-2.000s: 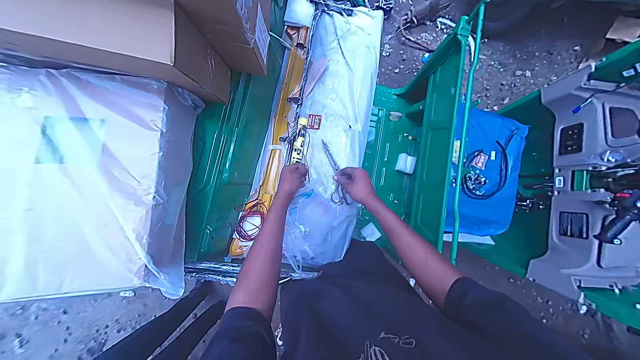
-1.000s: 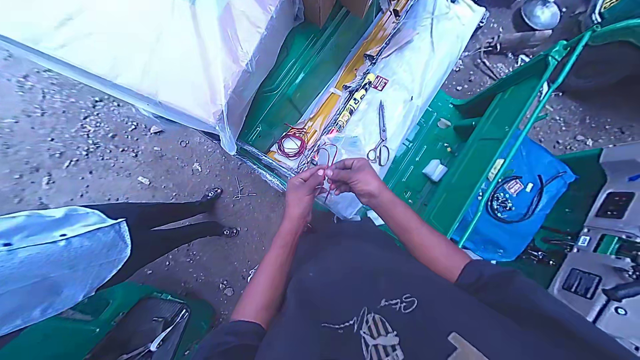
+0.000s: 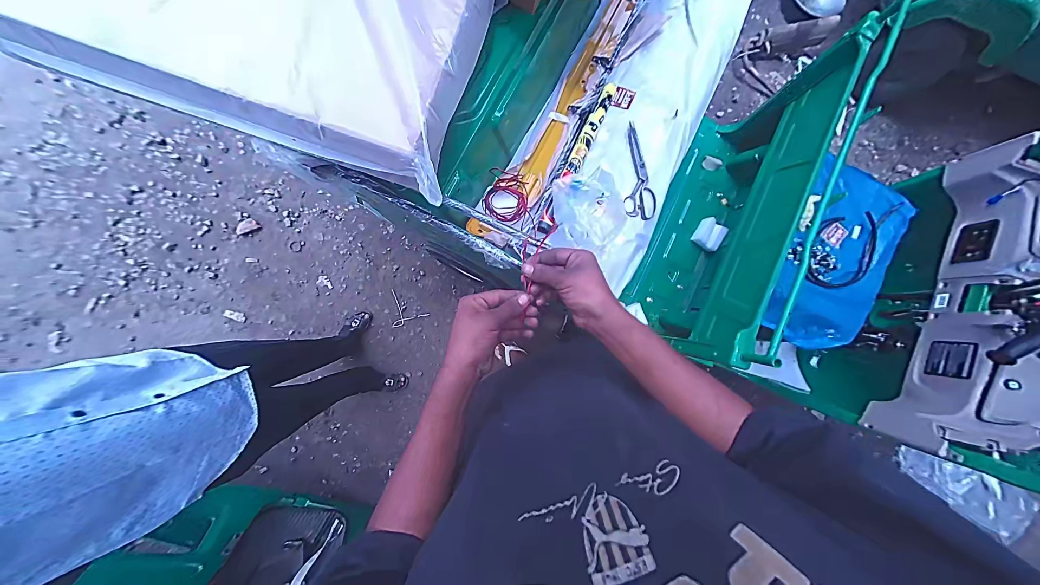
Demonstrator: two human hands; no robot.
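Between my two hands runs a thin red wire [image 3: 528,284]. My left hand [image 3: 490,325] pinches its lower part between thumb and finger, and my right hand [image 3: 567,280] pinches it just above. A coil of red wire [image 3: 505,201] lies beyond them on the edge of the green metal bed. Metal scissors [image 3: 639,175] with their handles toward me rest on white plastic sheeting [image 3: 678,89]. Left of the scissors are a crumpled clear plastic bag [image 3: 587,210], a yellow-and-black printed strip [image 3: 587,138] and a long yellow part [image 3: 552,138].
A plastic-wrapped box [image 3: 325,73] stands at upper left. A green metal frame [image 3: 812,138] is on the right, beside a blue plastic sheet [image 3: 853,260] holding black cable. Another person [image 3: 122,439] stands at lower left on gravelly ground [image 3: 187,219]. A grey dashboard panel [image 3: 951,357] is at far right.
The scissors, at my right hand two seconds ago, now lie on the white sheeting. Both hands have come together on the red wire. The view has turned, bringing the other person into sight.
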